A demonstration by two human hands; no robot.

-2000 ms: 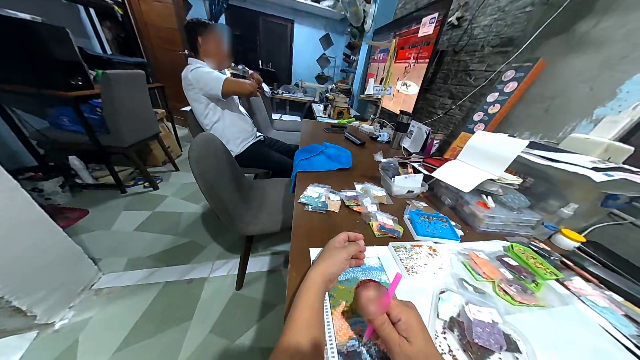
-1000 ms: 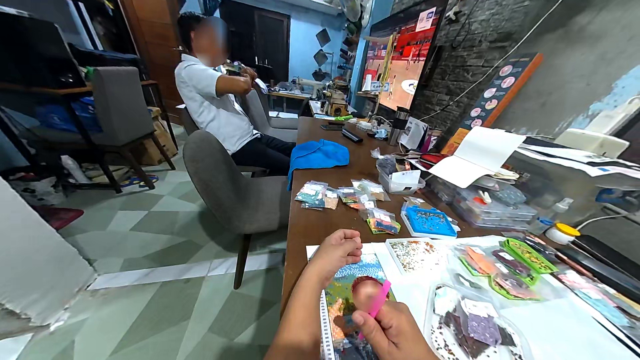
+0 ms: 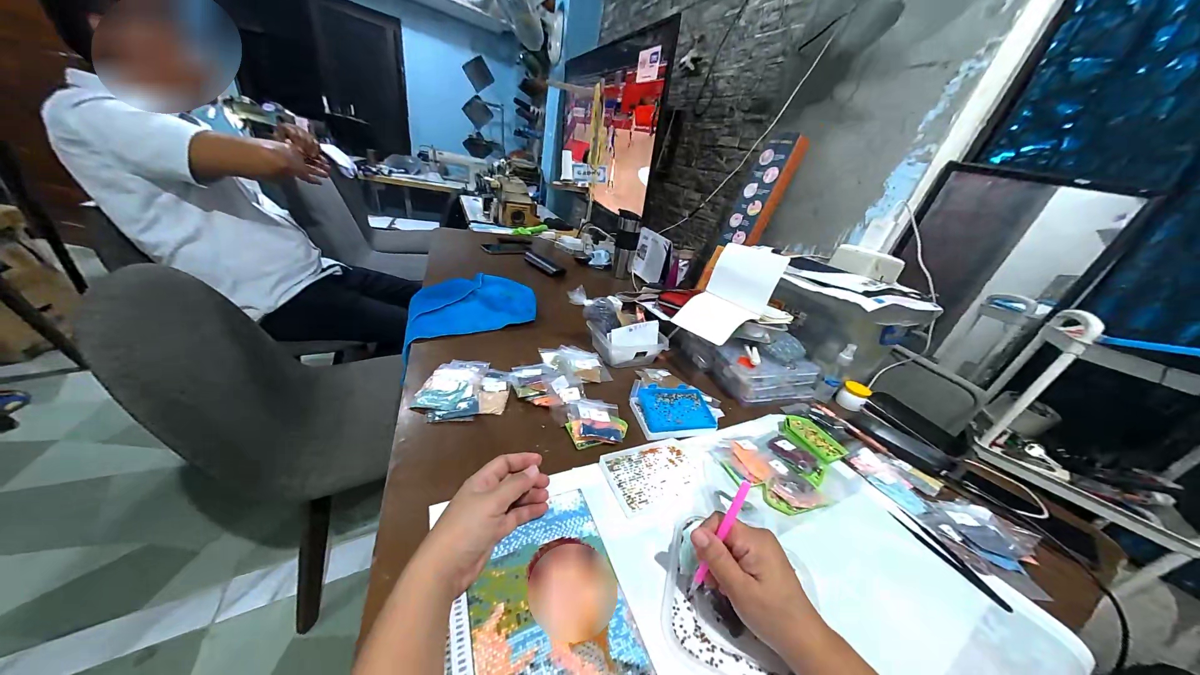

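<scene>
My right hand (image 3: 750, 572) grips a pink pen-like applicator (image 3: 724, 530), its tip down in a clear plastic tray (image 3: 677, 623) that holds small dark beads and a dark packet. My left hand (image 3: 502, 502) is raised over the upper left part of a diamond painting canvas (image 3: 553, 525), fingers curled and thumb near them, with nothing seen in it. The canvas shows a partly blurred figure against blue and green. A white tray (image 3: 656, 478) of mixed small beads lies beyond it. Green trays (image 3: 814, 439) with packets sit to the right.
Bead packets (image 3: 455, 389), a blue tray (image 3: 677, 411) and a blue cloth (image 3: 473, 305) lie on the brown table (image 3: 412, 469). Clear boxes (image 3: 759, 375) stand by the wall. A person (image 3: 169, 187) in a white shirt sits at the far left, beside a grey chair (image 3: 234, 394).
My right hand has moved from over the canvas to the clear tray at the right, still holding the pink applicator. My left hand stays near the canvas. The view has turned right.
</scene>
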